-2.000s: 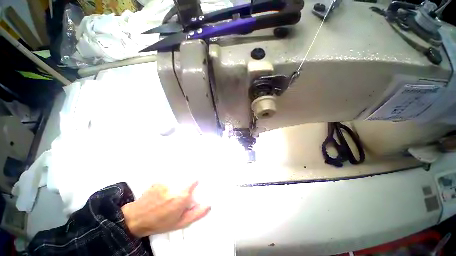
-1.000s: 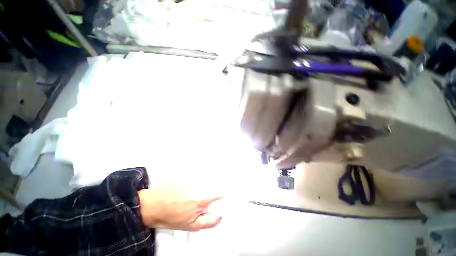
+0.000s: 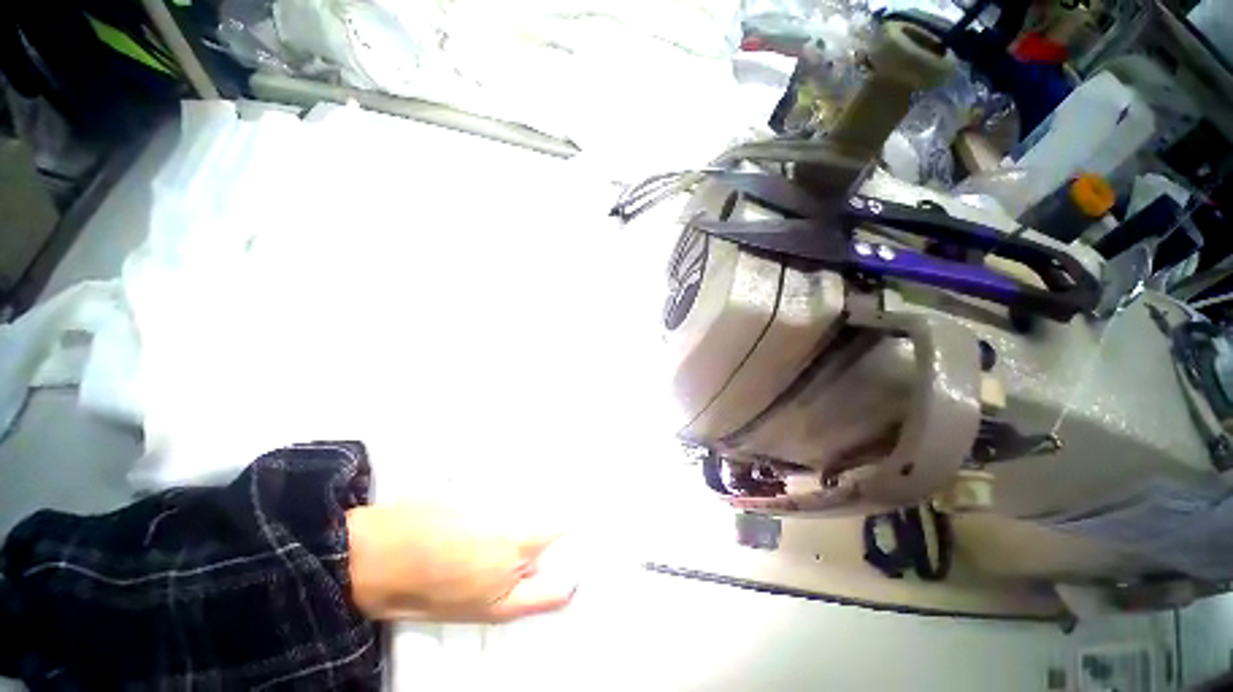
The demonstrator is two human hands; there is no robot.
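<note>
My left hand, with a dark plaid sleeve, lies flat on the white garment piece to the left of the sewing machine. Its thumb and a finger point right, apart, and it grips nothing that I can see. The cloth is overexposed, so its edges and folds near the hand are lost. The cream sewing machine head stands at the centre right with a dark oval logo on its end. The needle area is hidden by the head and glare. My right hand is not in view.
Thread snips with purple and dark handles lie on top of the head. Black-handled scissors lie on the bed under the arm. An orange-topped cone and plastic bags are behind. A pale rod runs along the table's back.
The view has swung, so the machine head now shows its logo end and sits farther right and lower. My left hand stays on the cloth in nearly the same pose.
</note>
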